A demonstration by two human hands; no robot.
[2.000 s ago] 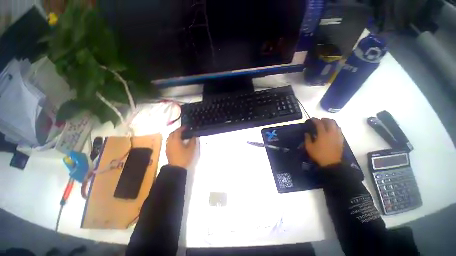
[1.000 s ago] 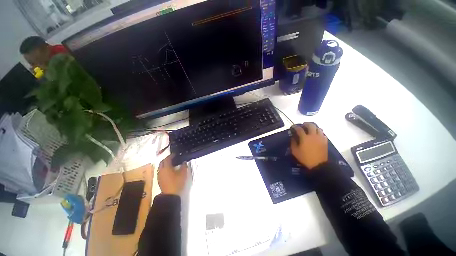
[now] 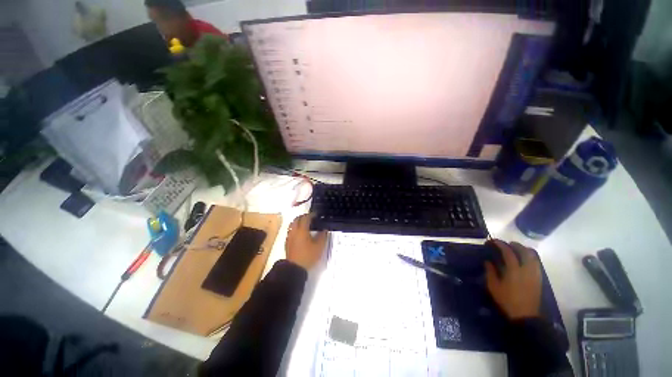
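The monitor shows a white window with a list at its left. My left hand rests at the left end of the black keyboard, fingertips at its lower left corner. My right hand lies over the black mouse on the dark mouse pad; the hand covers much of the mouse. A thin pen lies across the pad's left edge. A printed white paper with a small grey square lies in front of the keyboard.
A smartphone lies on a brown folder, beside scissors and a red screwdriver-like tool. A plant and papers stand left. A navy bottle, stapler and calculator are right. A person sits behind.
The screen has changed from black with thin lines to a white window. The camera view has shifted. Both hands keep their places at the keyboard and mouse.
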